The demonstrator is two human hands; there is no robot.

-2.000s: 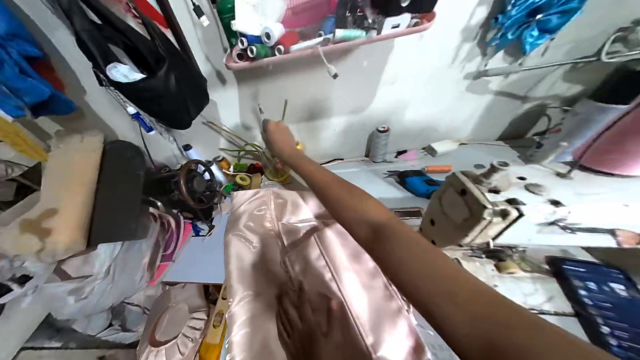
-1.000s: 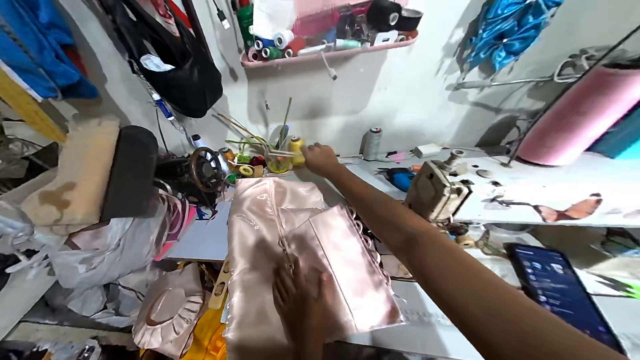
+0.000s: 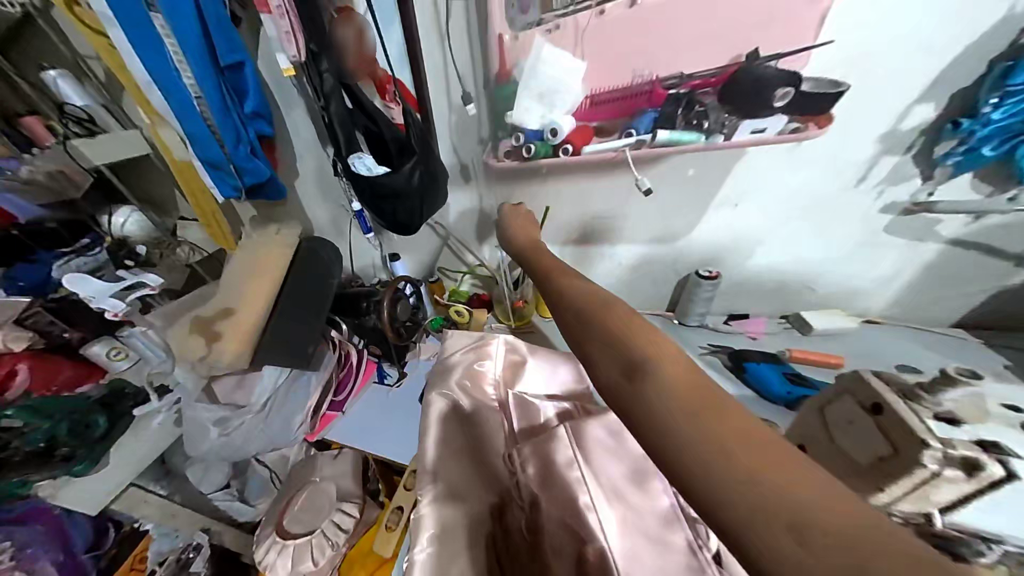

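Observation:
Pale pink satin garment pieces (image 3: pixel 468 416), with a seam and laced loops along one edge, lie over the work surface. My left hand (image 3: pixel 524 532) rests on the satin at the bottom of the view, dark and blurred, fingers apart. My right arm crosses above the cloth. At its end my right hand (image 3: pixel 518 228) has curled fingers, just over a clear jar (image 3: pixel 512 308) of thin upright tools by the wall. Whether it grips one of them is unclear. A yellow thread spool (image 3: pixel 543 306) is partly hidden behind the forearm.
A sewing machine head (image 3: pixel 864 440) stands at right, near blue-handled pliers (image 3: pixel 772 378) and a grey thread cone (image 3: pixel 698 298). A black machine with a handwheel (image 3: pixel 402 310) is left of the jar. A pink wall tray (image 3: pixel 664 152) holds spools. A black bag (image 3: pixel 400 180) hangs left.
My right hand has moved from beside the yellow spool to above the jar. My left hand stays on the satin. The view has shifted, and the phone at right has left it.

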